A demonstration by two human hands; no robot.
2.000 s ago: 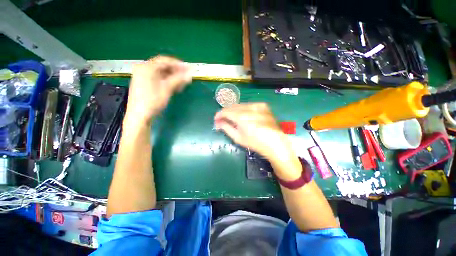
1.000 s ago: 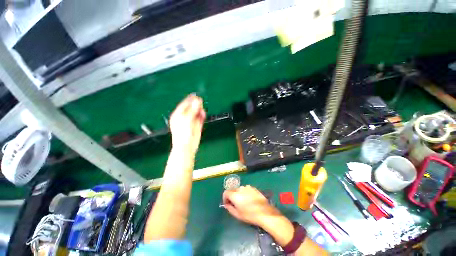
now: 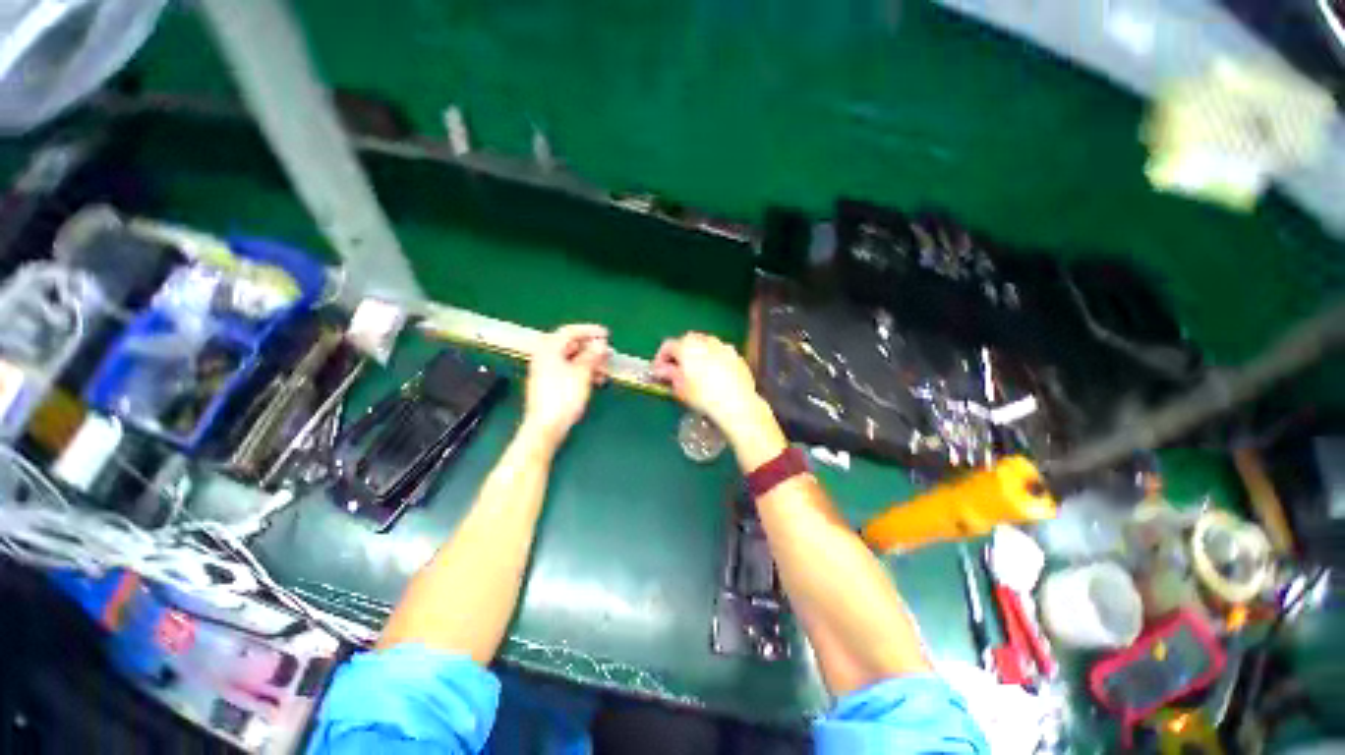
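My left hand (image 3: 567, 378) and my right hand (image 3: 711, 387) are a short gap apart over the pale yellow-edged strip (image 3: 487, 333) at the back of the bench. Their fingertips are bent together and face each other; blur hides whether they pinch anything. The small round screw dish (image 3: 701, 437) lies just below my right hand. A black phone unit (image 3: 752, 583) lies beside my right forearm, which partly covers it. The yellow-orange electric screwdriver (image 3: 959, 505) hangs tilted to the right of that forearm.
Black phone frames (image 3: 416, 435) and a blue parts bin (image 3: 185, 354) are at left, with tangled white cords (image 3: 148, 516) in front. A black small-parts mat (image 3: 885, 384) is at back right. A white cup (image 3: 1092, 605), red-handled tools (image 3: 1018, 634) and red-edged multimeter (image 3: 1158, 667) are at right.
The view has shifted. My left hand has come down from its raised place at the back. My right hand has moved from the dish area to the strip. The screwdriver has swung into a flatter tilt.
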